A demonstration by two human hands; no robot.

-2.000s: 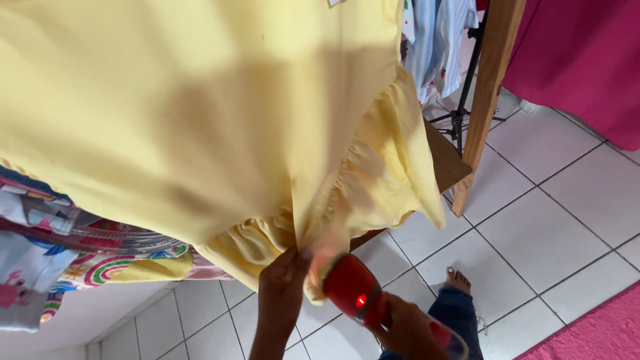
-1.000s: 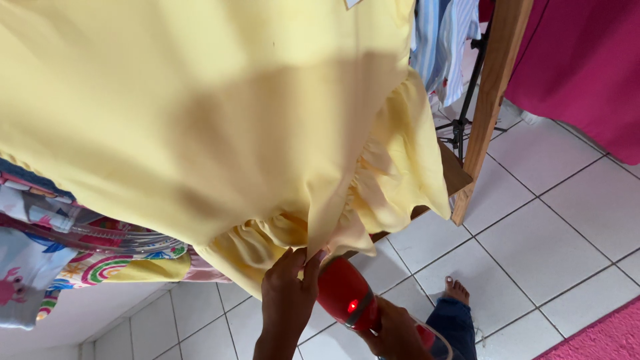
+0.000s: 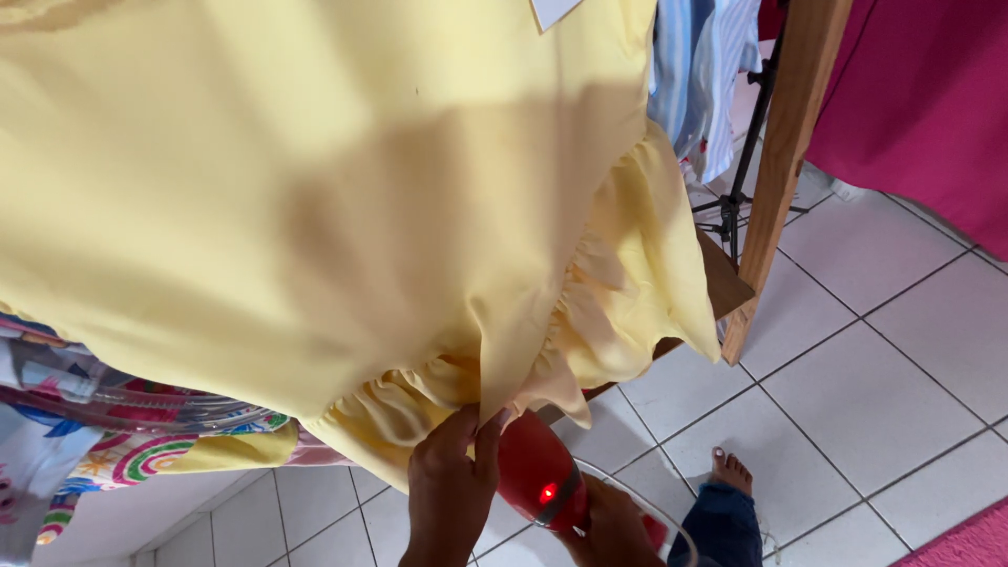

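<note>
A yellow garment (image 3: 409, 189) with a gathered ruffle (image 3: 622, 260) along its lower edge fills much of the head view. My left hand (image 3: 454, 472) pinches the fabric at the ruffle, near the bottom centre. Just right of it, my right hand (image 3: 614, 520) grips a red handheld steamer (image 3: 539, 472) with a lit red light and a pale cord. The steamer's front end is against or very near the pinched ruffle; the fabric and my left fingers partly hide the contact.
Printed clothes (image 3: 142, 441) hang at the left. On the right are blue striped garments (image 3: 693, 79), a wooden post (image 3: 787, 157), a black stand (image 3: 736, 197) and magenta cloth (image 3: 921, 110). My bare foot (image 3: 731, 470) stands on the white tiled floor (image 3: 850, 394), near a pink rug (image 3: 961, 535).
Two seconds ago the left fingers were blurred against the steamer's front; now they pinch the ruffle beside it. The steamer has turned more upright, and both hands remain at the same part of the hem.
</note>
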